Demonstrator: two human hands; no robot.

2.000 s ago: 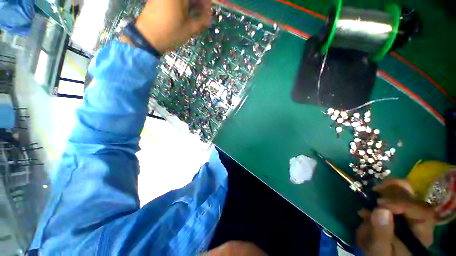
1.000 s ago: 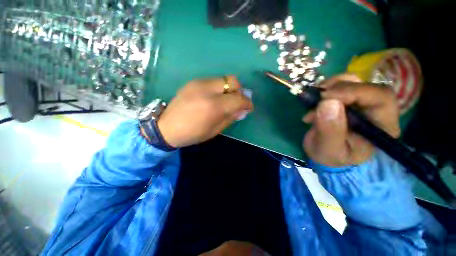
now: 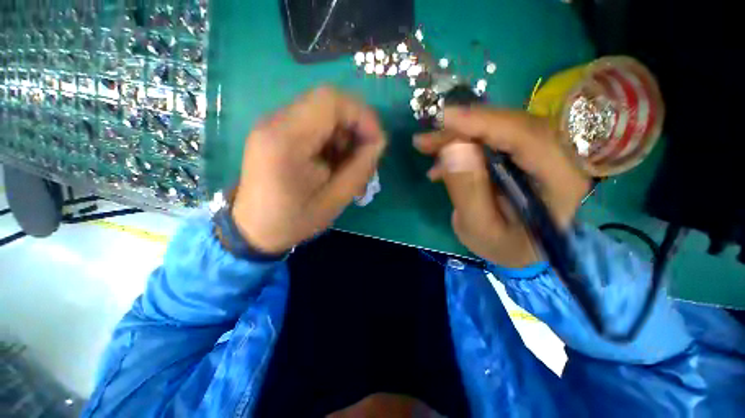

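My right hand [image 3: 508,175] is shut on the black handle of the soldering iron [image 3: 531,214]; its front end is blurred over the pile of small round components [image 3: 392,62]. My left hand [image 3: 306,167] is blurred, with its fingers curled together above the mat; whether it holds something small cannot be told. The whitish pad [image 3: 369,189] lies on the green mat, partly hidden behind my left hand.
A clear parts tray [image 3: 106,90] with many dark shiny pieces is at the left. A black pad [image 3: 347,26] is at the top. A yellow tape roll [image 3: 641,114] with silvery bits inside is at the right. The mat's front edge [image 3: 392,242] runs near my body.
My left hand came from over the tray to the whitish pad, then lifted slightly off it. The iron's front end moved from beside the pad to over the component pile. The view has shifted.
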